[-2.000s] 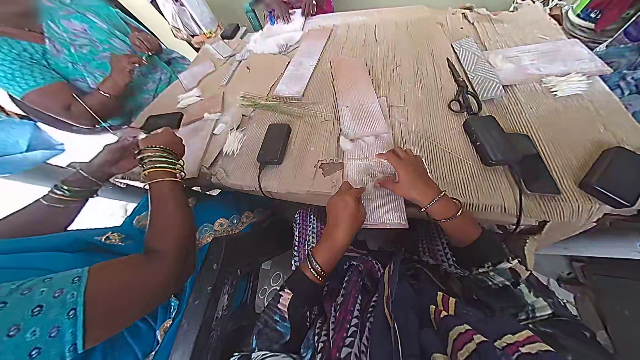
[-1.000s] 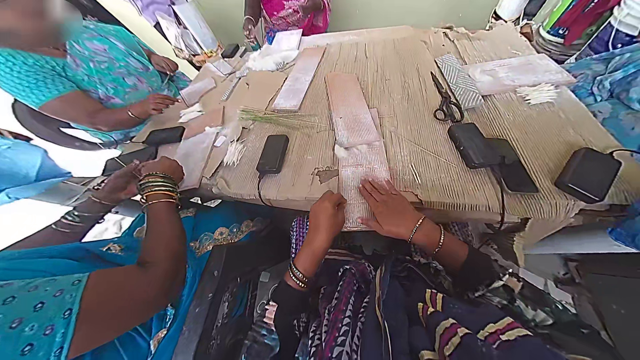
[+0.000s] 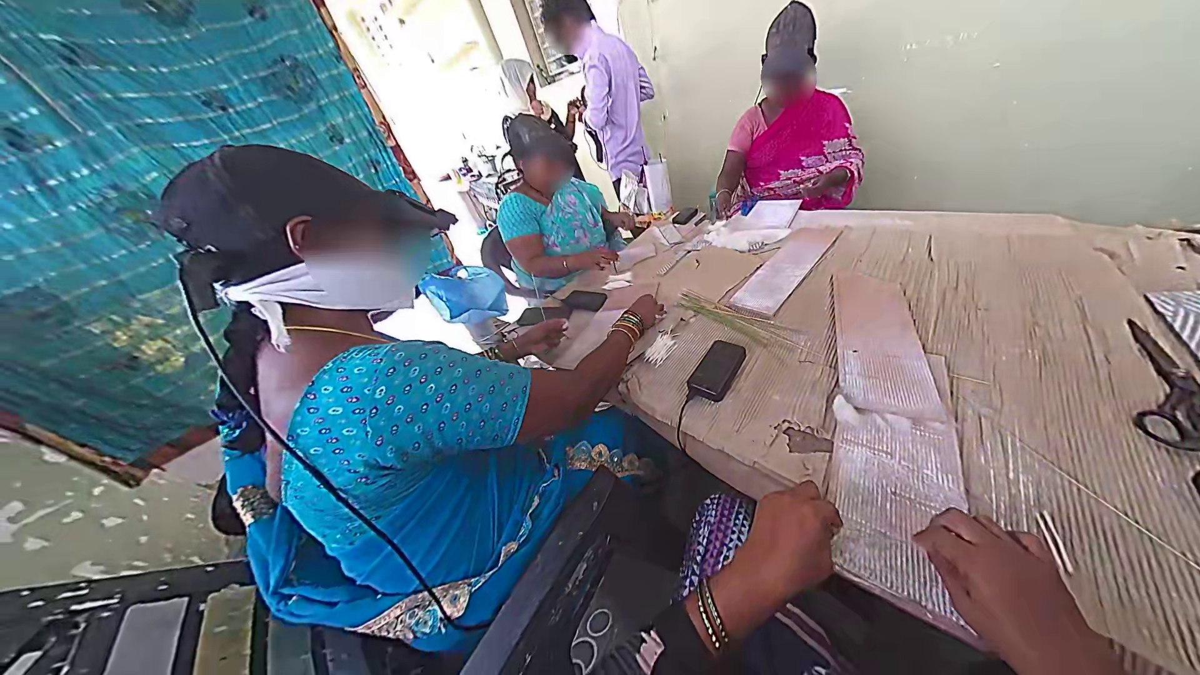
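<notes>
A pale, finely ribbed strip (image 3: 895, 478) lies at the near edge of the table, overlapped at its far end by a pinkish board (image 3: 877, 337). A small tuft of white cotton-like fibre (image 3: 848, 411) rests where the two meet. My left hand (image 3: 792, 534) is curled at the strip's left edge; whether anything is between its fingers cannot be told. On the strip's right side rest the fingertips of my right hand (image 3: 1003, 572), partly cut off by the frame. Thin whitish sticks (image 3: 1055, 542) lie close to that hand.
Scissors (image 3: 1167, 394) lie at the right edge of view. A black cabled device (image 3: 717, 370), thin green sticks (image 3: 741, 322) and small white rolls (image 3: 661, 348) lie to the left. A co-worker in blue (image 3: 403, 441) sits close on my left; other people are around the table's far side.
The view has swung up and left. Both hands were on the strip two seconds ago; my left hand has since moved to its left edge, while my right hand stays at its right side.
</notes>
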